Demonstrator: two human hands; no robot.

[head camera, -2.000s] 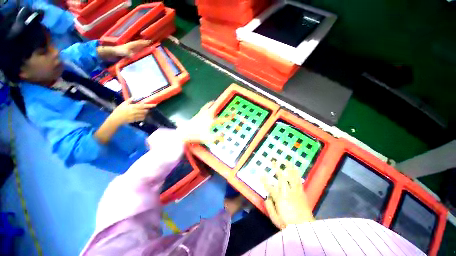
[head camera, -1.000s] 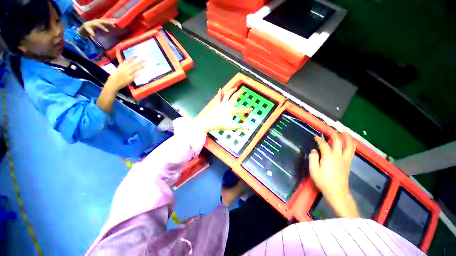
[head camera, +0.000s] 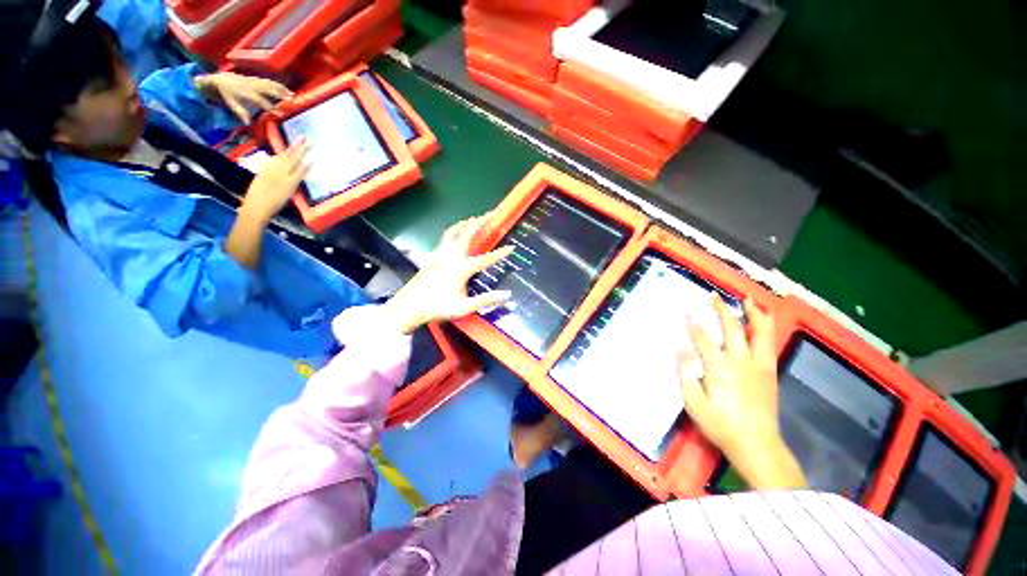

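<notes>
Four tablets in orange-red trays lie in a slanting row before me. The left tablet [head camera: 560,257] shows a dark menu screen with small lines of text. The second tablet [head camera: 642,371] shows a bright white screen with faint text along its left side. The other two, a third tablet [head camera: 839,411] and a fourth tablet [head camera: 944,495], have dark grey screens. My left hand [head camera: 445,279] is spread over the left tablet's left edge, fingers apart on the screen. My right hand [head camera: 738,388] rests on the second tablet's right side, fingers spread. Both hands hold nothing.
A person in blue [head camera: 169,225] at the left touches a white-screened tablet [head camera: 338,146] in an orange tray. Orange trays [head camera: 608,113] are stacked behind the row, topped by a white tray [head camera: 721,84] with a dark tablet. More orange trays [head camera: 422,388] sit below my left arm.
The left tablet's green grid has given way to a dark menu. The second tablet went from green grid to menu to white. My right hand has moved to that tablet's right side.
</notes>
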